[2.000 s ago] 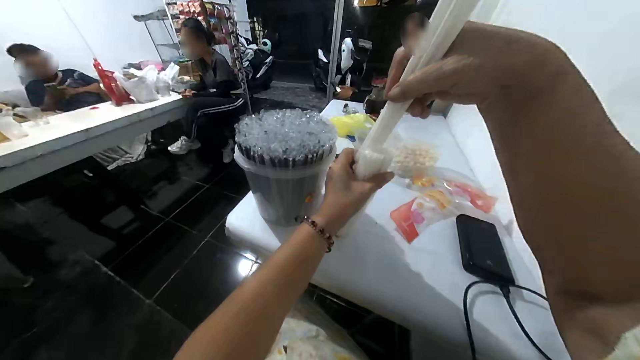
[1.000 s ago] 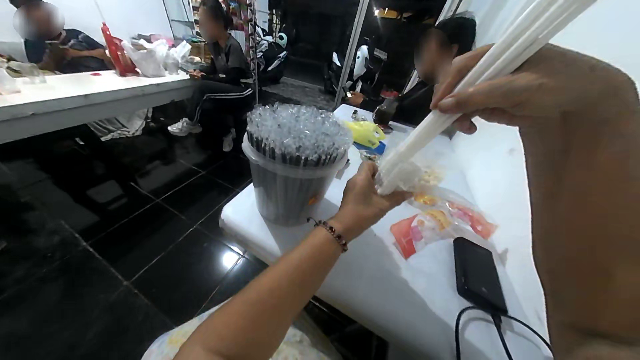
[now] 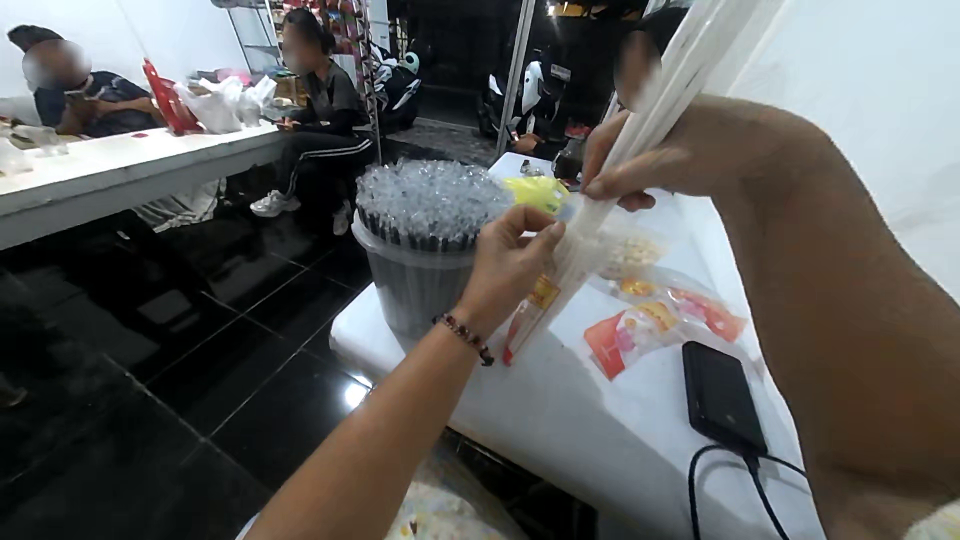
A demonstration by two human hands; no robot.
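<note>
My right hand point(image 3: 645, 161) grips a long bundle of whitish straws in clear plastic wrap point(image 3: 667, 82), which slants down to the left. Lower down, the thumb and fingers of my left hand point(image 3: 517, 262) pinch the clear plastic around the bundle. Beneath that hand the wrap shows a yellow and red printed part point(image 3: 541, 292). Just left of the bundle stands a translucent plastic bucket point(image 3: 416, 289), packed with dark straws whose tops point(image 3: 431, 199) are covered in clear plastic.
On the white table point(image 3: 540, 405) lie printed clear plastic packaging point(image 3: 645, 330), a black power bank point(image 3: 724, 397) with cables and a yellow plastic bag point(image 3: 536, 193). A person sits beyond the table. Two people sit by a white counter point(image 3: 135, 161) at the left.
The plastic around the lower bundle was bunched in my left hand; now it hangs down past the hand, with its printed part showing. My right hand still holds the straws.
</note>
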